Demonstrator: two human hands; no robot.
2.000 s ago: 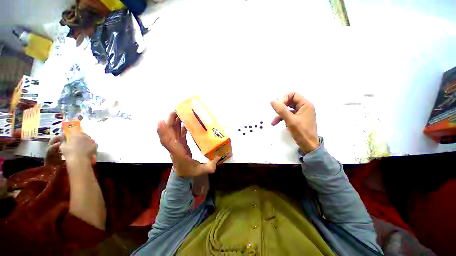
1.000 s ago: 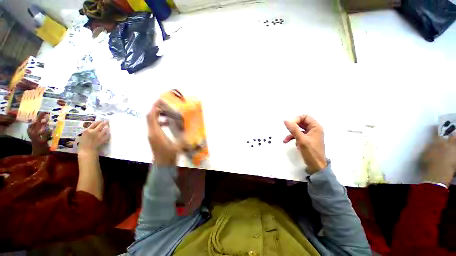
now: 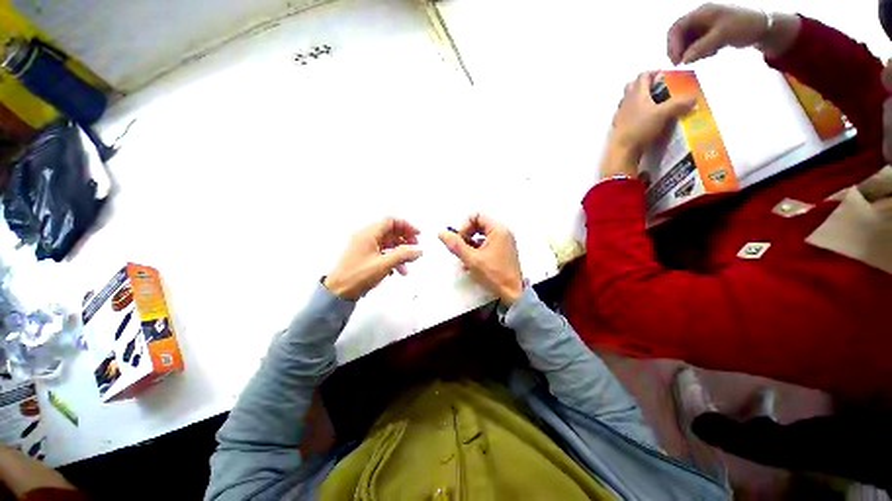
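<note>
My left hand [image 3: 377, 258] is over the white tabletop [image 3: 293, 196] in the middle, fingers curled and apart, with nothing visible in it. My right hand [image 3: 489, 259] is just to its right, thumb and forefinger close together. Small dark dots [image 3: 477, 237] show at its fingers; whether they are pinched or lie on the table behind is unclear. The two hands do not touch. A printed carton [image 3: 132, 333] with an orange side stands on the table at the left, away from both hands.
A neighbour in a red sleeve [image 3: 655, 284] holds an orange carton [image 3: 706, 147] at the right. A black plastic bag [image 3: 57, 186] and clear plastic bags [image 3: 34, 338] lie left. More dark dots [image 3: 313, 54] lie at the back. A green stick [image 3: 63, 407] lies near the front left.
The view has turned to the right. The carton has left my left hand and now stands on the table at the left. My hands have come close together.
</note>
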